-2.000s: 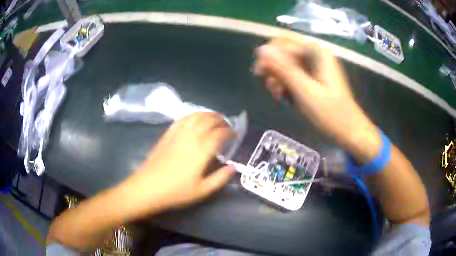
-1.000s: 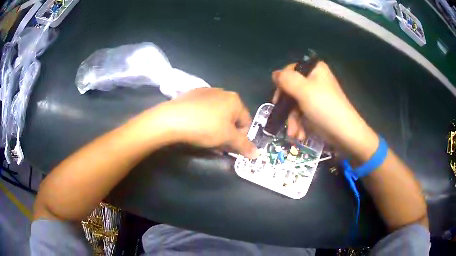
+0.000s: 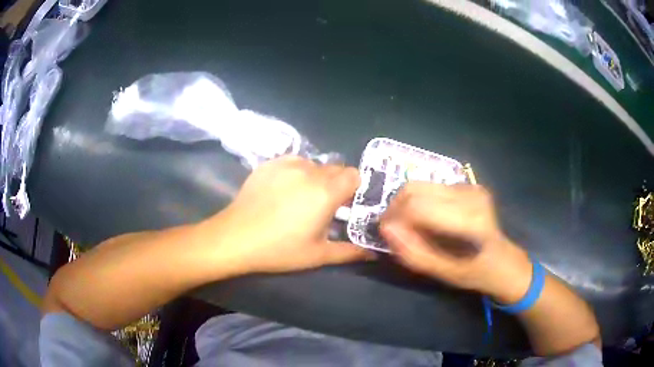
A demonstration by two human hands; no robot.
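The open white power strip housing (image 3: 369, 154) lies on the dark bench mat, with a black rectangular part (image 3: 374, 188) inside near its left side. My left hand (image 3: 297, 211) is at the housing's left edge, its fingertips beside the white cord end; whether it grips the housing is unclear. My right hand (image 3: 444, 233) is over the housing's lower right part, fingers curled and blurred; what it holds is hidden. A clear plastic bag (image 3: 172, 107) with the white cord lies to the upper left of the housing.
More bagged cords (image 3: 32, 100) lie at the far left. Another open housing (image 3: 607, 61) and a bag are on the green conveyor behind the pale rail (image 3: 545, 54). Brass strips (image 3: 645, 222) are at the right edge and others (image 3: 140, 337) below the bench edge. A blue wrist strap (image 3: 527, 292) is on my right wrist.
My right hand has moved down over the housing's lower right, and the dark tool seen earlier no longer shows. The housing has turned. A brass piece now shows at its upper right corner.
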